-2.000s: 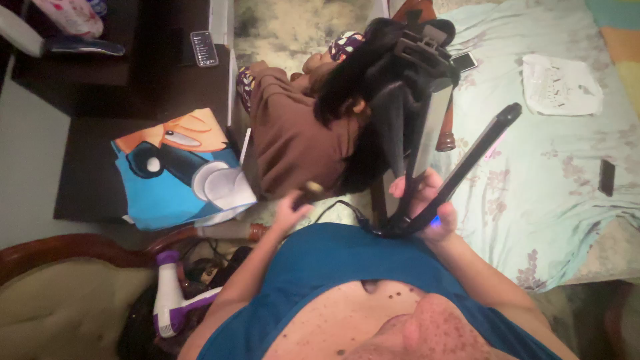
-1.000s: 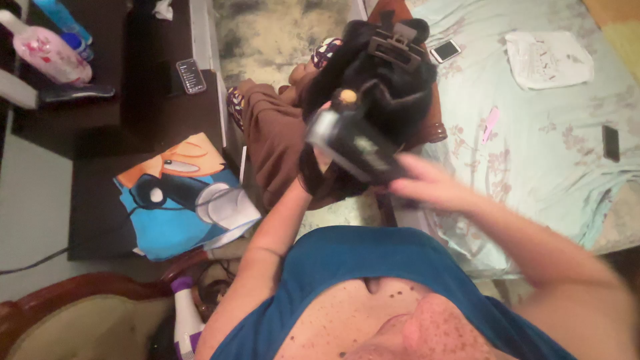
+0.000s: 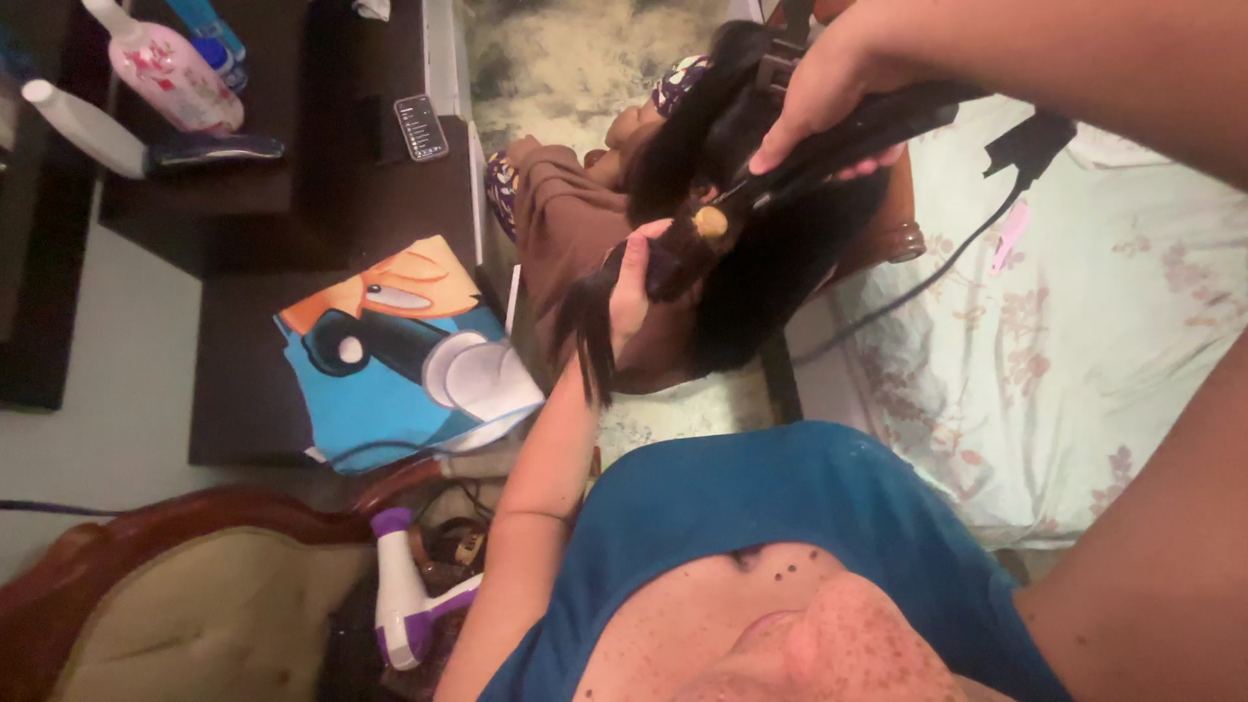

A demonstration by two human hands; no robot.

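Note:
A seated person in a brown top (image 3: 604, 263) has long dark hair (image 3: 760, 292), partly gathered in a claw clip (image 3: 777, 66). My right hand (image 3: 829, 97) is closed around a black hair straightener (image 3: 877, 122), held across the hair near the head. Below it my left hand (image 3: 639, 283) grips a dark lock of hair and a brush or comb, of which a round tan end (image 3: 710, 222) shows; the rest is hidden by hair and fingers. Whether the straightener's plates are pressed together cannot be told. Its black cord (image 3: 916, 283) hangs over the bed's edge.
A dark desk (image 3: 234, 390) at left bears a phone (image 3: 420, 128), a folded printed towel (image 3: 390, 390) and a pink bottle (image 3: 171, 73). A white and purple hair dryer (image 3: 400, 585) lies by the wooden-framed chair (image 3: 224, 604). The bed (image 3: 1121, 322) is at right.
Two seconds ago the straightener stood spread wide in my right hand, away from the hair; now it is at the hair. My left hand has moved up to the hair and taken hold of a lock.

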